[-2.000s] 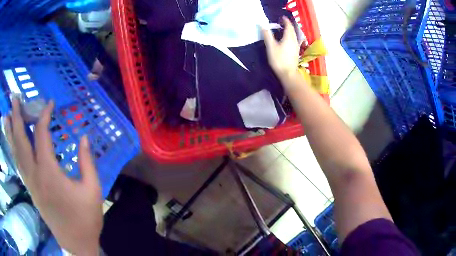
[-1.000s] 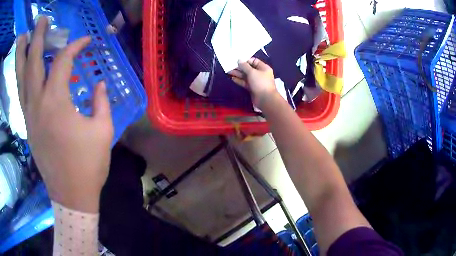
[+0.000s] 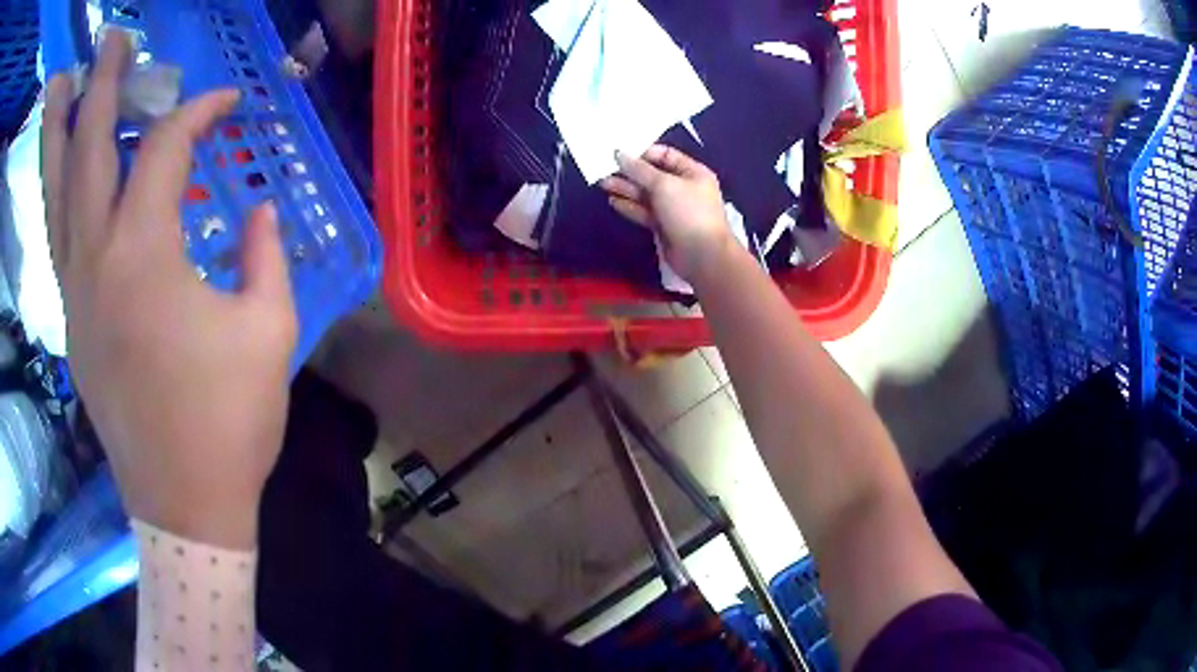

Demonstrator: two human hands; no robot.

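Note:
The red plastic basket stands in front of me, filled with purple cut panels that carry white areas and pale stitch lines. My right hand reaches into it and pinches the lower tip of a white piece lying on the panels. My left hand is raised at the left, fingers spread, holding nothing. It is in front of a blue crate and does not touch the red basket.
A yellow cloth tie is knotted on the red basket's right rim. The metal stand is below it. More blue crates stand at the right, with dark cloth below them. A patterned sleeve or band covers my left wrist.
Since two seconds ago my right hand has moved down from the basket's upper right to the white piece and taken its tip. The view has shifted. Over the last second almost nothing has changed.

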